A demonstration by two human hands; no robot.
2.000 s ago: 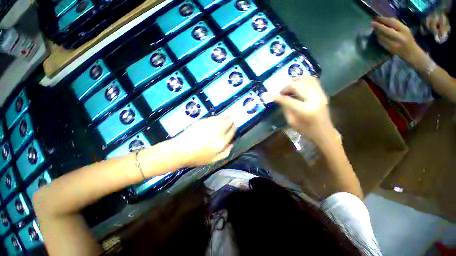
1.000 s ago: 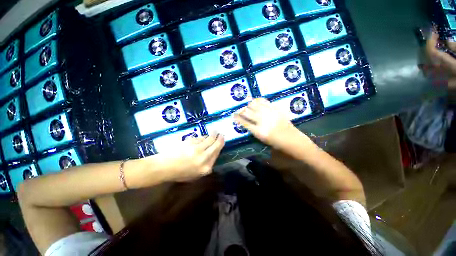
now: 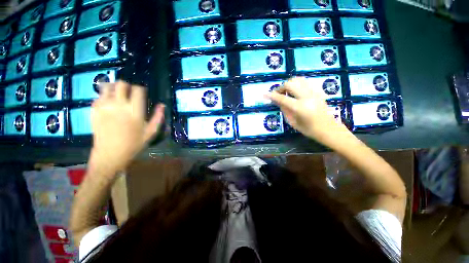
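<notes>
Shiny teal panels (image 3: 202, 67), each with a dark round disc near its right end, lie in the pockets of a glossy black tray (image 3: 233, 96) in front of me. My left hand (image 3: 121, 115) is over the right edge of the left tray, fingers spread, with no object seen in it. It partly covers the panels there. My right hand (image 3: 303, 105) is over the lower middle of the front tray, thumb and forefinger together at the disc end of a panel (image 3: 254, 95). Whether it pinches something small cannot be told.
The second tray of teal panels (image 3: 47, 106) lies on the left of the dark green bench (image 3: 419, 61). Below the bench edge are a grey-and-red sheet (image 3: 49, 198) at left and a brown carton (image 3: 380, 167) at right. A dark object (image 3: 462, 95) sits at the right rim.
The view has turned and shifted left, showing more of the left tray. My left hand has moved from the front tray to the left tray and spread its fingers. My right hand stays over the front tray.
</notes>
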